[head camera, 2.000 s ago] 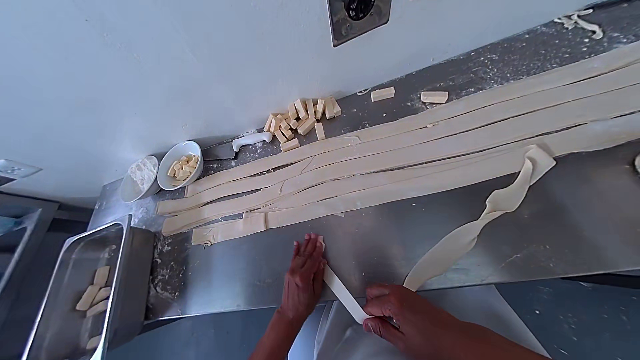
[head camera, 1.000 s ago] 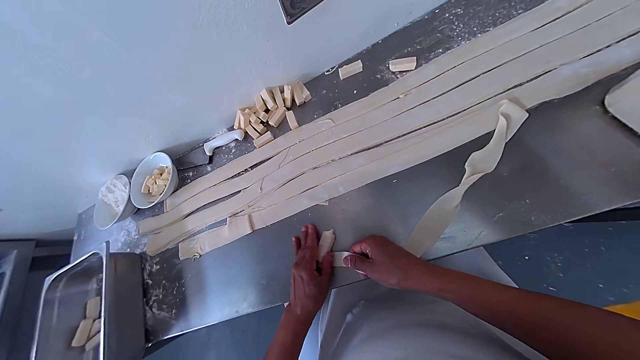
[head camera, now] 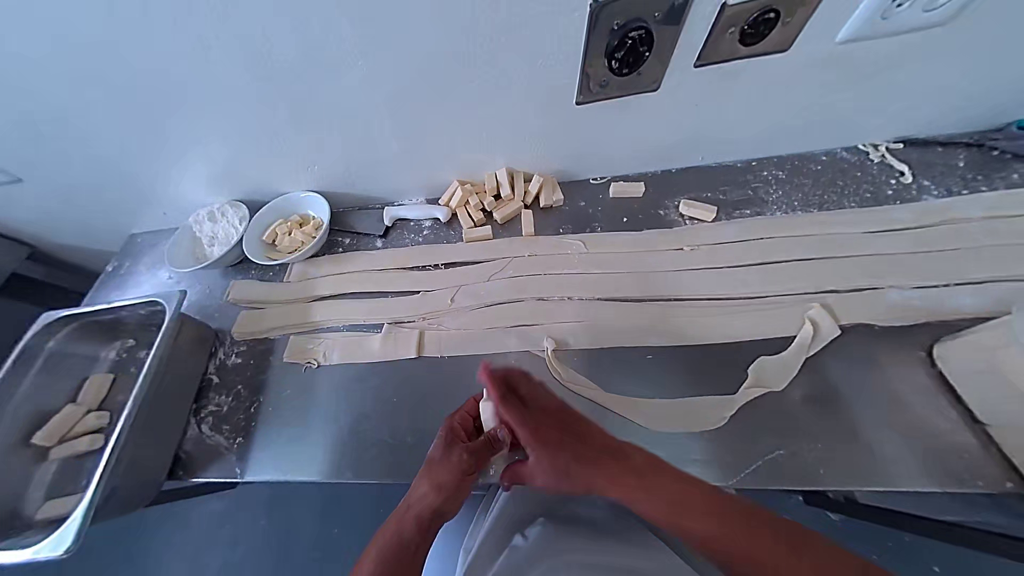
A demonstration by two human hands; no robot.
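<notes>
My left hand (head camera: 460, 460) holds a small dough-wrapped stick (head camera: 488, 412) upright near the front edge of the steel table. My right hand (head camera: 552, 436) is against its right side, blurred, and partly hides the piece. Beyond my hands, long flat dough strips (head camera: 640, 284) lie side by side across the table. A loose, twisted dough strip (head camera: 680, 412) curves from near my right hand to the nearest long strip. Behind the strips is a pile of cut cheese sticks (head camera: 504, 196), with single sticks (head camera: 626, 190) to its right.
At the left stand a bowl of white flour (head camera: 216, 232), a bowl of cheese pieces (head camera: 288, 228) and a white-handled knife (head camera: 416, 213). A deep steel pan (head camera: 172, 336) with several wrapped sticks (head camera: 68, 420) is at the table's left end. Folded dough (head camera: 984, 368) lies far right.
The short dough strip that stretched between my hands is now wound up in my left hand. My right hand has moved up beside it. The loose strip's near end now lies by the long strips.
</notes>
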